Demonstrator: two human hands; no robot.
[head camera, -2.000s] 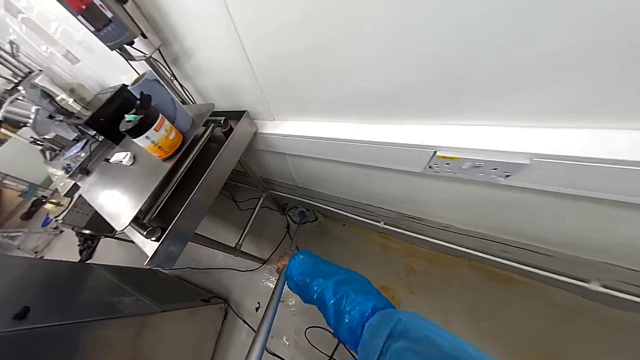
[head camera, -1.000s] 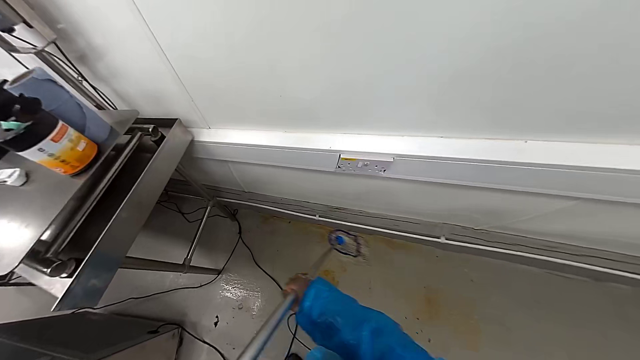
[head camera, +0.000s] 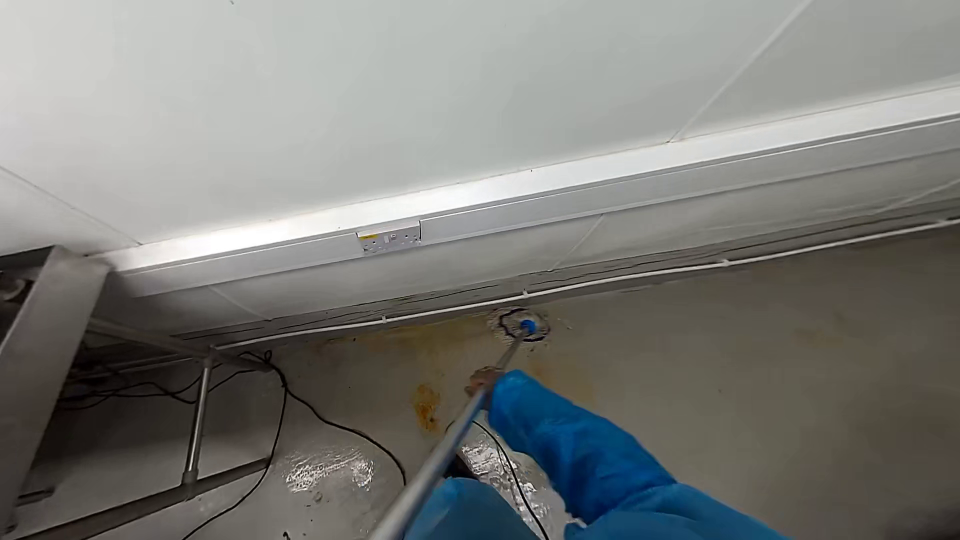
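A long metal mop pole (head camera: 439, 457) runs up from the bottom edge toward the wall. My right hand (head camera: 484, 381), with a blue plastic sleeve behind it, is closed around the pole. At the pole's far end a round mop head (head camera: 516, 324) with a blue centre and a dark ring lies on the floor, close to the foot of the wall. My left hand is out of view; more blue plastic covering shows at the bottom beside the pole.
A steel table (head camera: 56, 360) with legs and a lower crossbar (head camera: 150, 495) stands at the left. Black cables (head camera: 337, 426) trail over the wet, stained floor. A white pipe (head camera: 637, 274) runs low along the wall, below trunking with a socket (head camera: 390, 238).
The view has swung right along the wall, so the table's top with the tub and blue roll has left it. The mop head, visible one second ago, is now nearer the white pipe.
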